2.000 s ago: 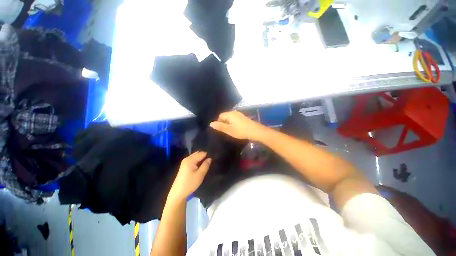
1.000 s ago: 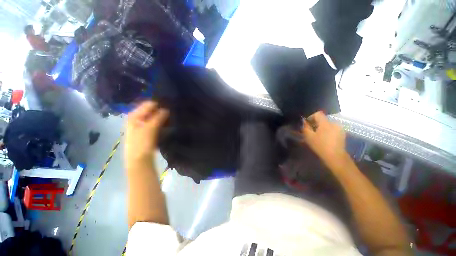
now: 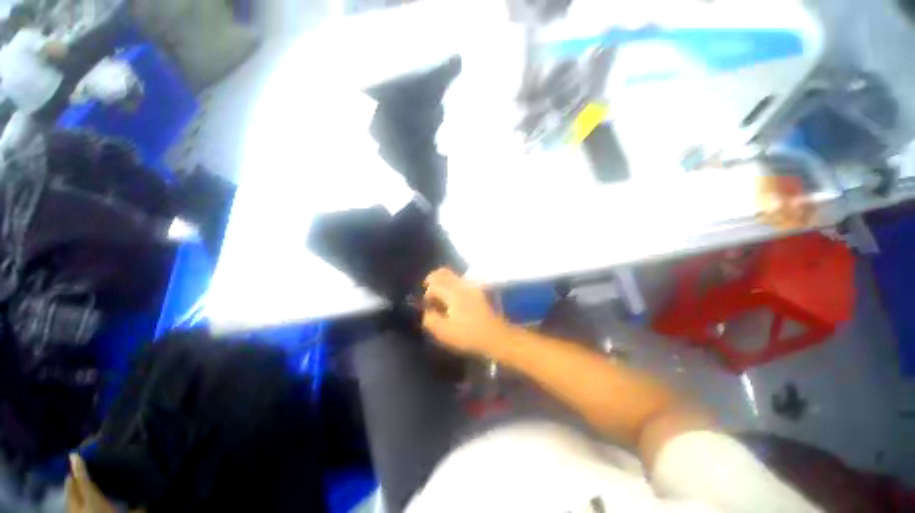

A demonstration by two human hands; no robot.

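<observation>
Black garment panels (image 3: pixel 376 242) lie in a jagged chain on the white table and run over its front edge. My right hand (image 3: pixel 456 309) is at that edge with its fingers curled on the black fabric; whether a tool is in it cannot be told. A thick bundle of black pieces (image 3: pixel 216 421) hangs at the lower left over a blue bin (image 3: pixel 186 281). My left hand (image 3: pixel 86 489) is at the bottom left, mostly cut off and beside the bundle; its grip is unclear. The view is blurred.
The white table (image 3: pixel 281 170) carries a sewing machine (image 3: pixel 702 80), a dark rectangle (image 3: pixel 605 150), a yellow part (image 3: pixel 589 121) and blurred orange scissors handles (image 3: pixel 786 195). A red stool (image 3: pixel 768 301) is under the table. Dark and plaid garments (image 3: pixel 60 311) are piled at far left.
The view has swung back toward the table and machine. My left hand has moved down to the bottom left edge. My right hand is still by the panels at the table edge.
</observation>
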